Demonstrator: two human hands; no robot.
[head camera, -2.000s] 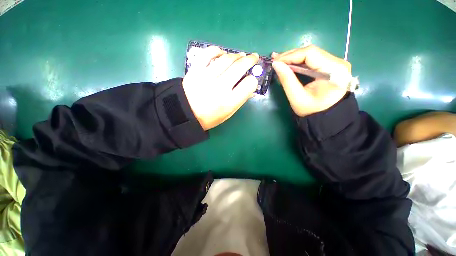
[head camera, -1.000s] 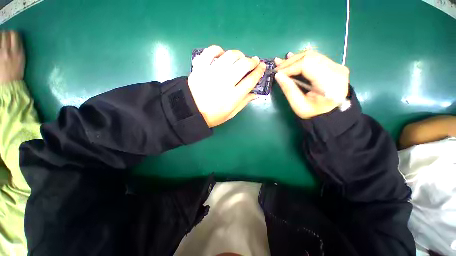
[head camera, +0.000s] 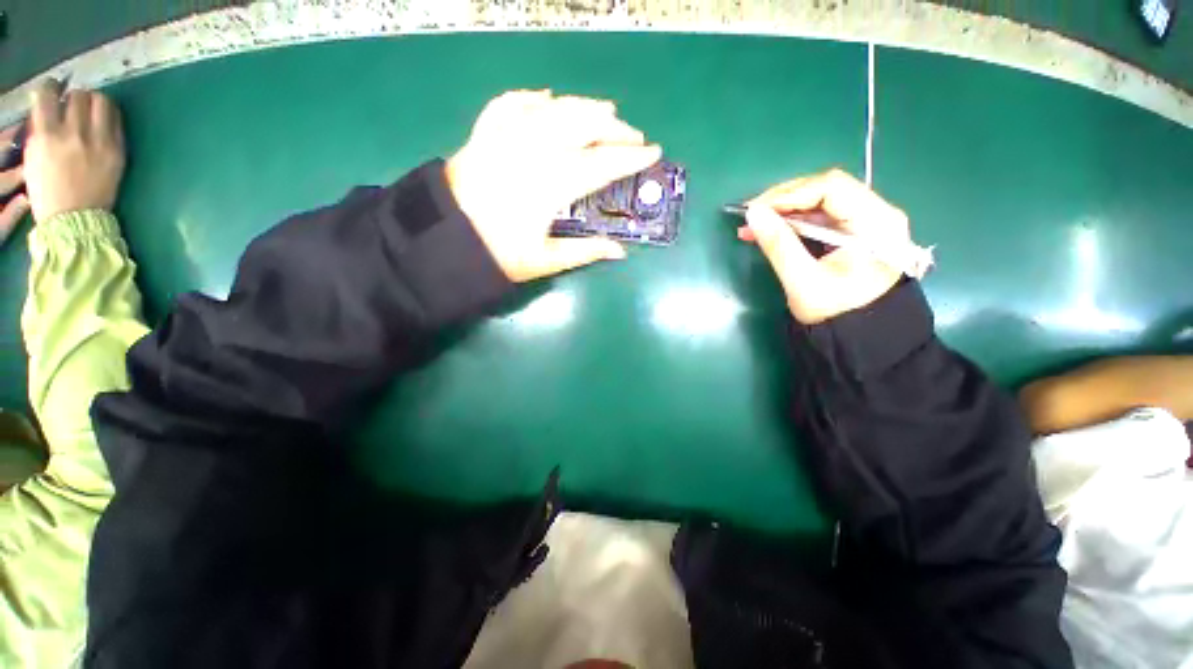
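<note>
My left hand (head camera: 550, 183) holds a dark phone body (head camera: 622, 213) over the green tabletop, with its right end sticking out between thumb and fingers. A pale round component (head camera: 650, 192) shows near that end. The rest of the phone is hidden under my left hand. My right hand (head camera: 837, 248) holds a slim dark tool (head camera: 735, 208) like a pen, tip pointing left, apart from the phone. White wrap (head camera: 920, 260) sticks out behind the right hand's fingers. Whether the tool has one tip or two is unclear.
The glossy green tabletop (head camera: 589, 392) has a white dividing line (head camera: 870, 111) beyond my right hand. A worn pale curved edge strip (head camera: 523, 26) runs along the back. A person's hand (head camera: 76, 154) and green sleeve are at the left; another person's arm (head camera: 1112, 390) is at the right.
The tool tip has moved off the phone. The phone and left hand have shifted left, showing more of the phone's end. The edge strip and more of the left coworker's hands have come into view.
</note>
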